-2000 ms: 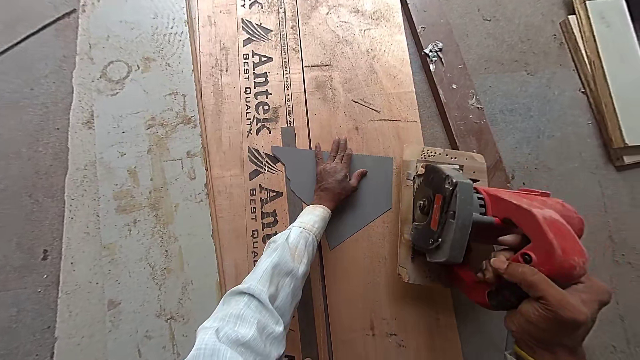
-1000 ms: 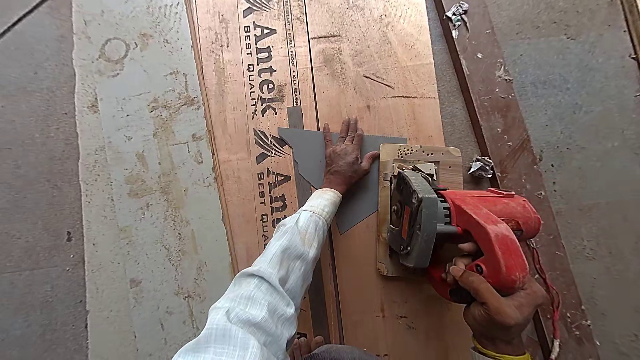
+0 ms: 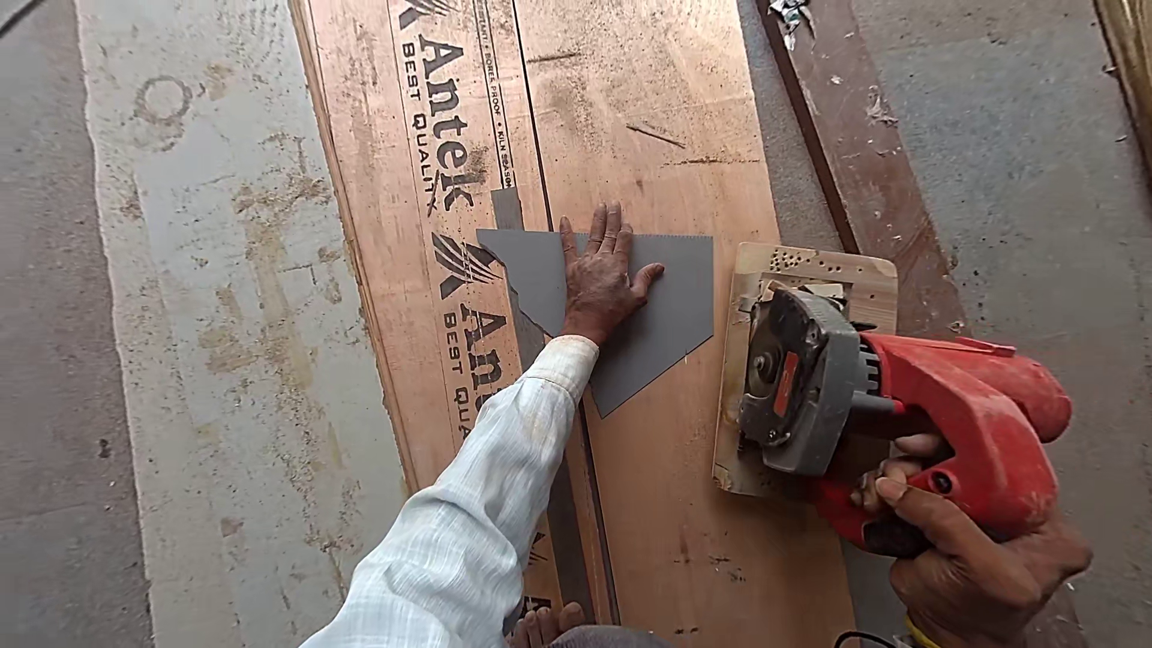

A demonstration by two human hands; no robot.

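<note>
My left hand (image 3: pixel 605 281) lies flat, fingers spread, on a grey sheet piece (image 3: pixel 670 297) with angled edges and one jagged side. Under that piece is a printed plywood board (image 3: pixel 648 180); a narrow grey strip (image 3: pixel 571 531) runs along it and passes beneath the piece. My right hand (image 3: pixel 967 540) grips the rear handle of a red circular saw (image 3: pixel 954 396). The saw's wooden base plate (image 3: pixel 873 279) is just right of the grey piece, over the board's right edge. The blade's lower part is hidden.
A pale, stained panel (image 3: pixel 243 360) lies along the left. Beyond the plywood's right edge, a brown board (image 3: pixel 886 180) rests on the concrete floor (image 3: pixel 1008 162). Scraps (image 3: pixel 792 18) sit at the brown board's top. Toes (image 3: pixel 544 625) show at the bottom edge.
Since one second ago, the saw has moved away from the grey piece, leaving a gap between its base and that piece. My left hand still rests on the piece.
</note>
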